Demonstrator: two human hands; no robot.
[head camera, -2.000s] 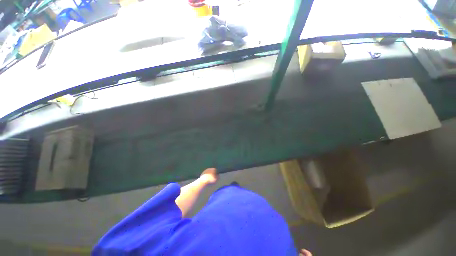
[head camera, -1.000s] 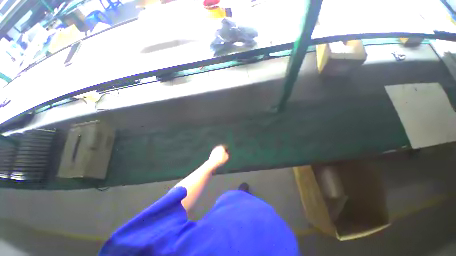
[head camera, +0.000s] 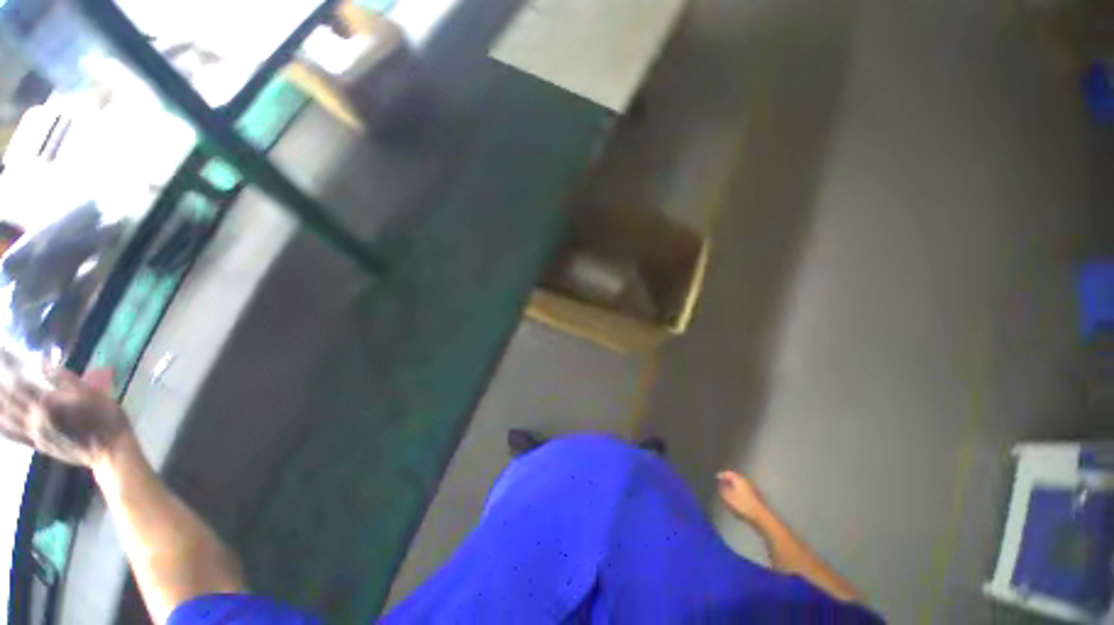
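My left hand (head camera: 64, 413) is at the far left, over the edge of the white-topped bench (head camera: 25, 501), blurred, with its fingers spread and nothing seen in it. A dark, shiny bagged part (head camera: 59, 269) lies on the bench just beyond that hand; I cannot tell whether they touch. My right hand (head camera: 739, 492) hangs low over the floor, right of my blue clothing. It is small and partly turned away, and no object shows in it.
A green post (head camera: 263, 171) rises from the dark green lower shelf (head camera: 354, 403). An open carton (head camera: 611, 320) stands on the floor by the shelf. Another carton (head camera: 354, 73) and a pale flat sheet (head camera: 599, 43) are farther along. A white-framed blue object (head camera: 1063, 537) is at the lower right.
The view has turned right, so bench and shelf now run along the left. My left hand has moved from over the lower shelf to the bench edge. My right hand has come into view.
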